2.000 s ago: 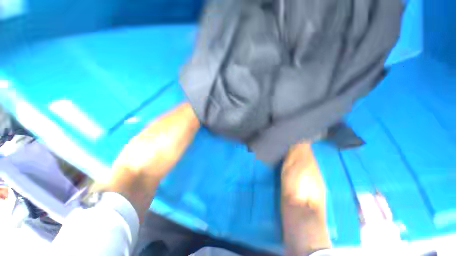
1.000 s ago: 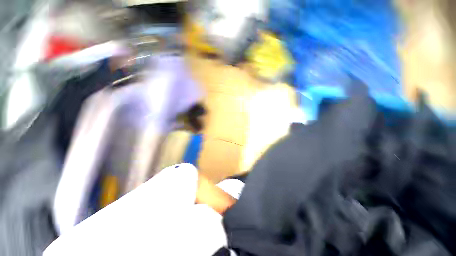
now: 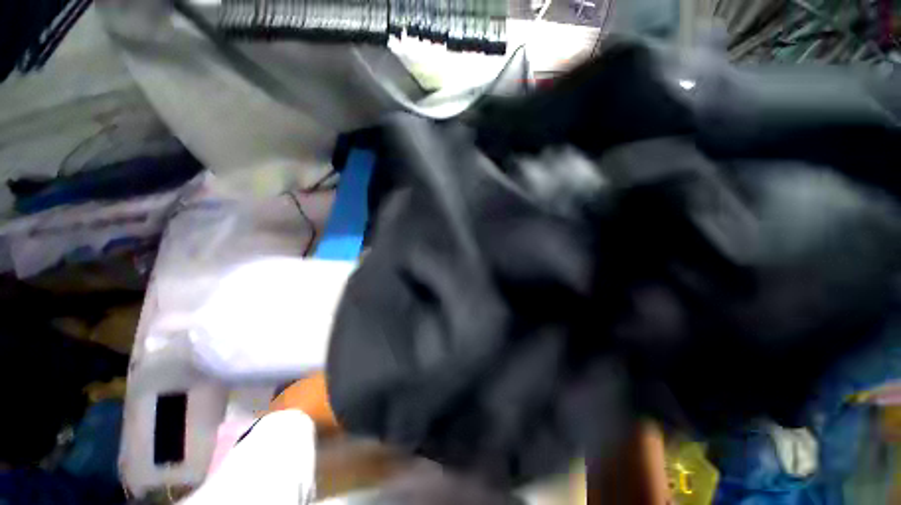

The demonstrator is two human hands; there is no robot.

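Note:
A large bundle of black garments (image 3: pixel 474 296) fills the middle and right of the blurred view, raised in front of me. My left hand (image 3: pixel 308 396) shows only as wrist or forearm beside a white sleeve, at the bundle's lower left. My right hand (image 3: pixel 642 459) shows only as forearm under the bundle. The cloth hides the fingers of both hands, but the bundle is held up between my arms. The padded sleeve board (image 3: pixel 272 316), with its pale cover, is left of the bundle, partly hidden by it.
A pale table surface (image 3: pixel 138 434) lies at left, with a black rectangle on it. A long blue block (image 3: pixel 348 207) stands behind the board. A row of dark hangers (image 3: pixel 356 22) is at the top. Crumpled blue bags (image 3: pixel 751 464) and a yellow item (image 3: pixel 692 473) are at lower right.
The black garments have come out from over the blue bin and up in front of me. My view has swung from the bin, across the floor and carton, to the sleeve board.

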